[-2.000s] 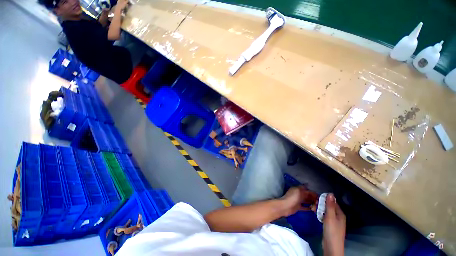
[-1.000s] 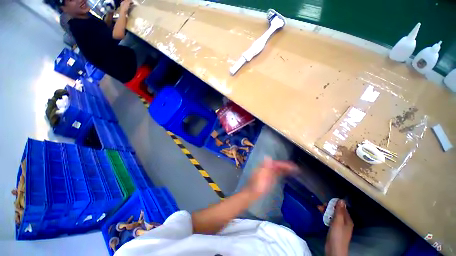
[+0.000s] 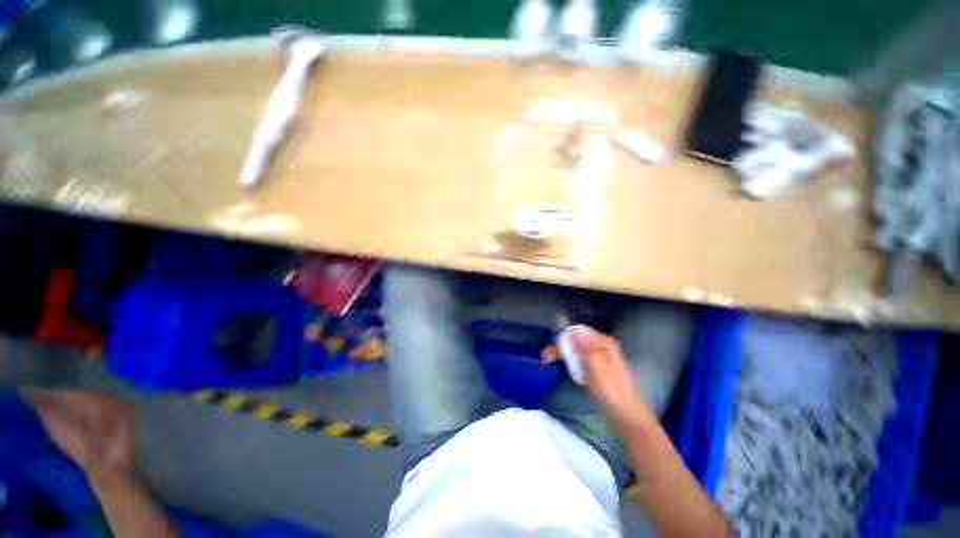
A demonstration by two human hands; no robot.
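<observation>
My right hand (image 3: pixel 604 368) is over my lap at the bench edge, closed around a small white oval cap (image 3: pixel 572 353). The cap's inner side is too blurred to read. My left hand (image 3: pixel 90 431) is stretched far out at the lower left, above the floor and near blue crates. It is blurred, looks open, and nothing shows in it. A grey-white handle-shaped part (image 3: pixel 279 110) lies on the tan bench (image 3: pixel 421 147) at the left.
A glue patch with sticks (image 3: pixel 544 221), a small white block (image 3: pixel 640 146), a black phone (image 3: pixel 723 105) and crumpled white gloves (image 3: pixel 790 152) lie on the bench. Bottles (image 3: pixel 577 26) stand behind. Grey-white parts (image 3: pixel 921 179) lie bunched right. A full parts bin (image 3: pixel 721 405) is right of my knees; a blue stool (image 3: pixel 190 336) left.
The view has swung to the right, bringing the phone, gloves and parts bin into sight. My left hand has moved away from my lap to the far left. My right hand still holds the cap.
</observation>
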